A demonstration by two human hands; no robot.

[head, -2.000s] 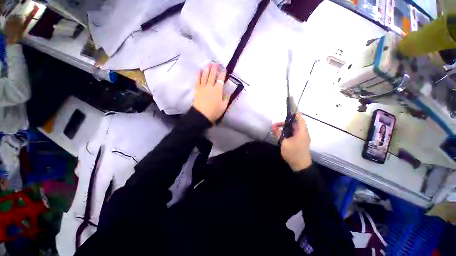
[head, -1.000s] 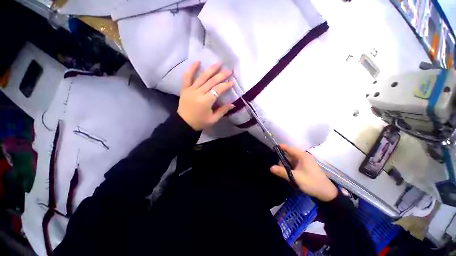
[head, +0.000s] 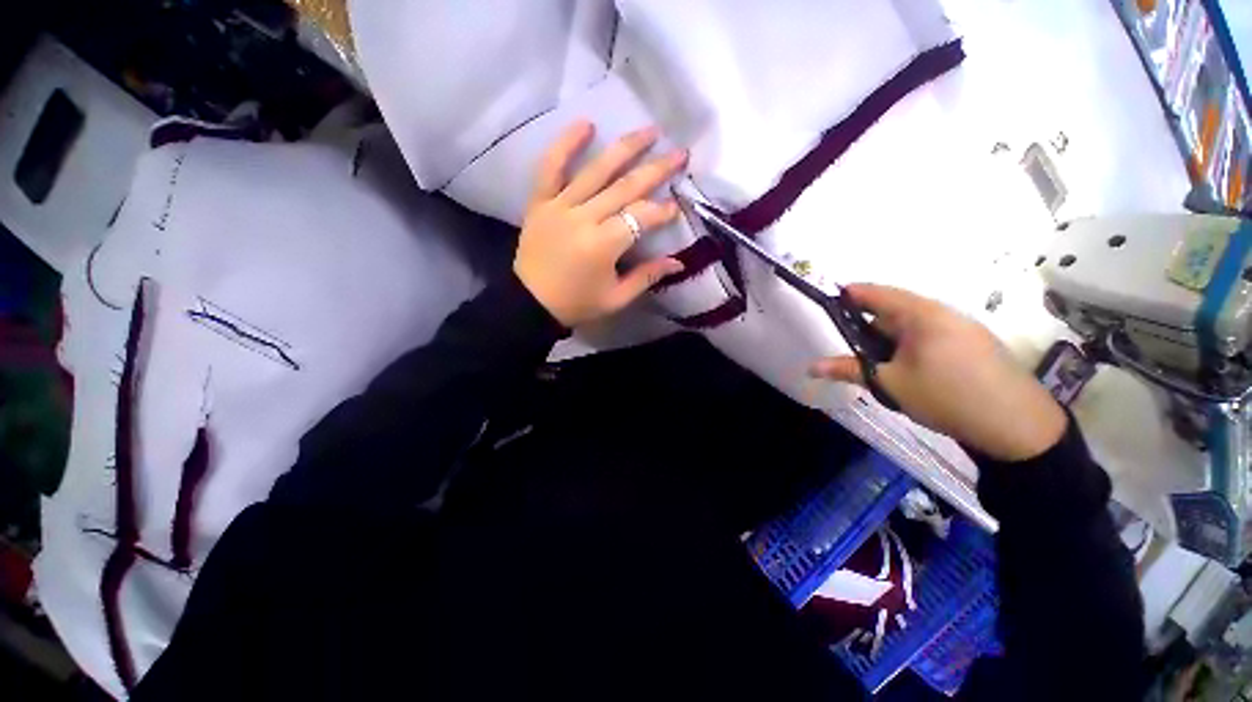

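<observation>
A white garment panel [head: 769, 96] lies on the machine table, with a maroon strip [head: 858, 130] running diagonally along it and a short maroon piece near its lower end. My left hand [head: 597, 226] lies on the panel with fingers spread, pressing it; a ring shows on one finger. My right hand [head: 947, 370] holds the black handles of the fabric shears [head: 783, 268]. The silver blades reach over the maroon strip, with their tips on the white panel just right of my left fingertips. Whether the blades are cutting cloth I cannot tell.
The sewing machine [head: 1153, 288] stands at right, with a smartphone [head: 1060, 373] partly hidden beside it. White panels with maroon strips [head: 275, 247] hang at left. Blue plastic baskets [head: 831, 528] with maroon and white pieces sit below the table edge at lower right.
The shears came from upright, off the panel, to lying across the maroon strip, their tips now near my left fingers. The view has shifted, and my left hand stays on the panel.
</observation>
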